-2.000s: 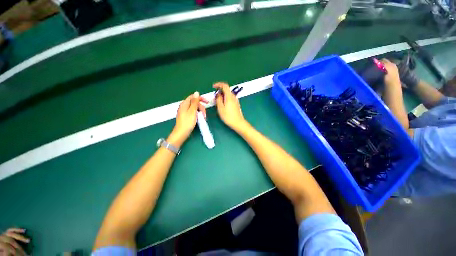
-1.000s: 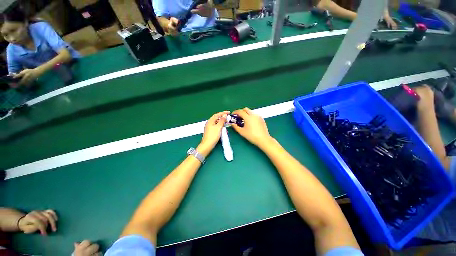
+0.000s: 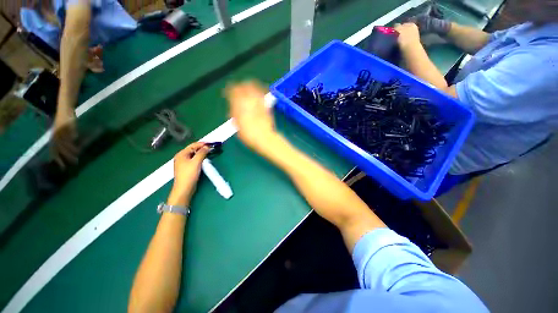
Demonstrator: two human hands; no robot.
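Note:
My left hand [image 3: 188, 166] is over the green table near the white strip. Its fingertips pinch a small black plastic bracket [image 3: 213, 148]. The pale wrapped-handle tool [image 3: 217, 180] points from these fingers toward me; its tip is hidden. My right hand [image 3: 249, 111] is blurred, raised to the right of the left hand and near the blue bin's left corner. Its fingers look spread and no thing shows in them. The blue parts bin [image 3: 367, 160] at the right holds a heap of black brackets [image 3: 380, 116].
A grey cord bundle [image 3: 172, 126] lies on the green line beyond my left hand. A person's arm [image 3: 71, 79] reaches down at the upper left. Another person at the right holds a magenta-ended part [image 3: 386, 30]. A grey post [image 3: 301, 36] stands behind the bin. A cardboard box [image 3: 454, 241] is below it.
My right hand has left the black piece and moved away from my left hand toward the bin. The view has turned right. The cord bundle and the reaching arm at the upper left now show.

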